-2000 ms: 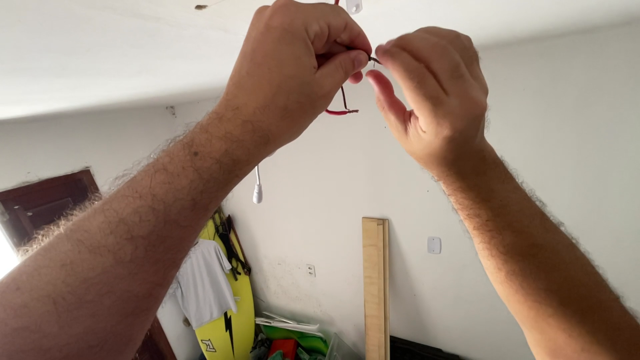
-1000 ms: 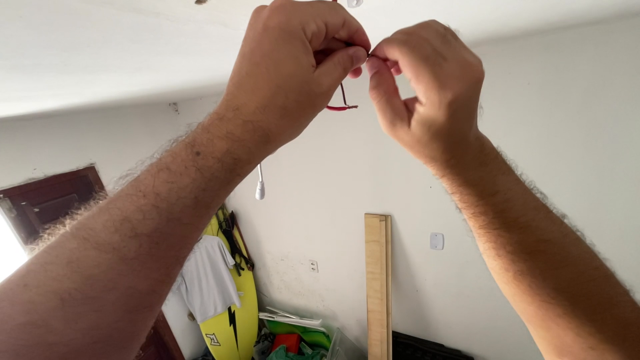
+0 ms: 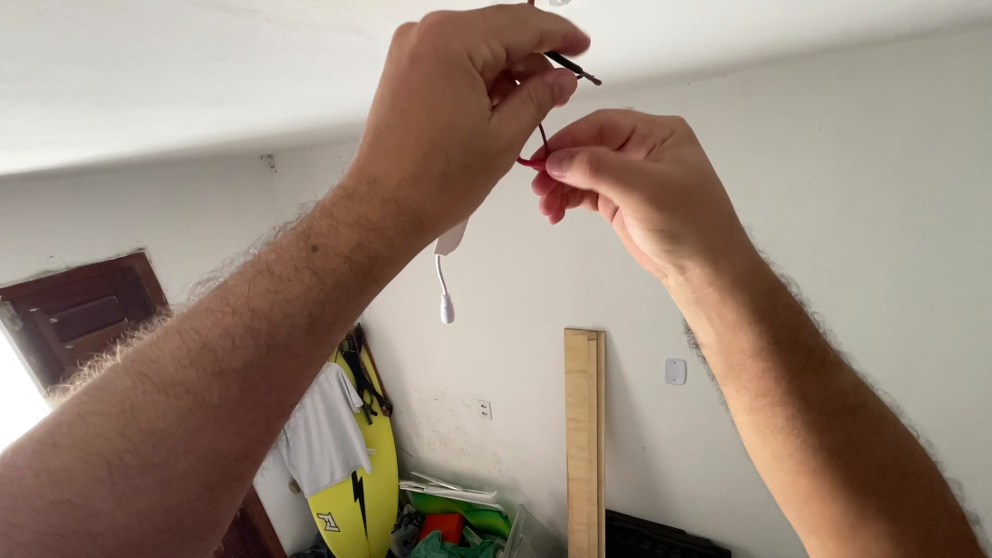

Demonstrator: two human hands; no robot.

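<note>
Near the ceiling, my left hand [image 3: 465, 101] pinches a black insulated wire [image 3: 564, 63] between thumb and fingers; its bare copper end [image 3: 592, 79] sticks out to the right. Lower and to the right, my right hand [image 3: 643, 186] grips the end of a red wire [image 3: 530, 163] between thumb and forefinger. A thin dark wire [image 3: 543, 136] runs from below my left hand down to my right fingertips. Behind my left wrist hangs part of a white fixture [image 3: 451, 239] with a white cable connector [image 3: 446, 308] below it.
A yellow surfboard [image 3: 378, 480] with a white shirt [image 3: 327, 434] over it leans at the wall. Wooden boards [image 3: 583, 434] stand upright beside a plastic bin [image 3: 535, 535] of mixed items. The wall has an outlet [image 3: 484, 409] and a white cover plate [image 3: 676, 371]. A dark wooden door [image 3: 85, 314] is at left.
My right hand has left the black wire's tip at my left fingers and moved down to the red wire, which it now grips. My left forefinger has lifted, showing the black wire.
</note>
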